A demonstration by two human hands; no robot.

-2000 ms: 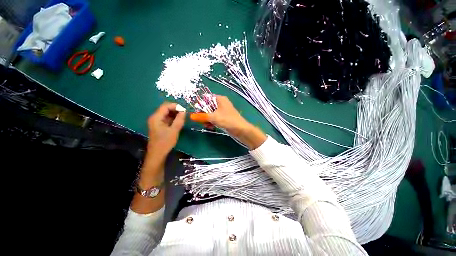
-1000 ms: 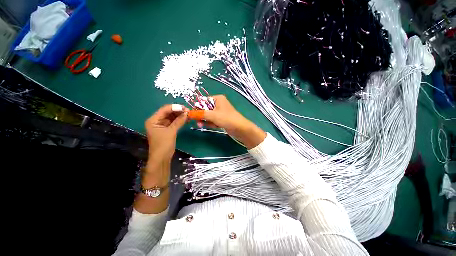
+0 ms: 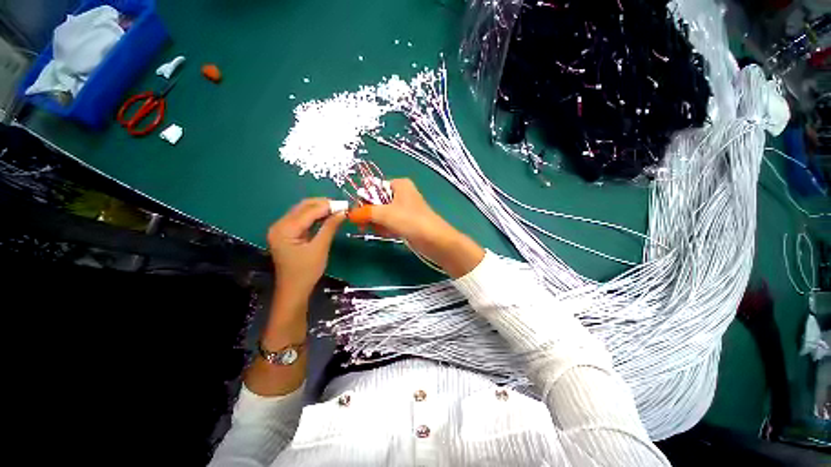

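My right hand (image 3: 401, 212), with an orange cover on its fingertip, is closed around a small bunch of cable ends (image 3: 372, 190) with reddish and white cores. My left hand (image 3: 301, 239), with a white wrap on one fingertip, has its fingertips pinched beside the orange cover; anything between them is too small to tell. A pile of tiny white housings (image 3: 330, 135) lies just beyond my hands. White cables (image 3: 492, 196) run from the pile to a thick bundle (image 3: 702, 237) on the right. A second group of cable ends (image 3: 392, 319) is fanned near my lap.
Red-handled scissors (image 3: 142, 111), a blue bin (image 3: 98, 96) with white cloth, an orange piece (image 3: 211, 72) and white scraps (image 3: 171, 134) are at the upper left. A black cable mass (image 3: 606, 87) in clear plastic is at the upper right. The bench edge (image 3: 155, 192) runs diagonally on the left.
My left fingertips moved slightly away from my right hand's orange cover, then back close to it. My right hand stays around the cable ends, nearly in place.
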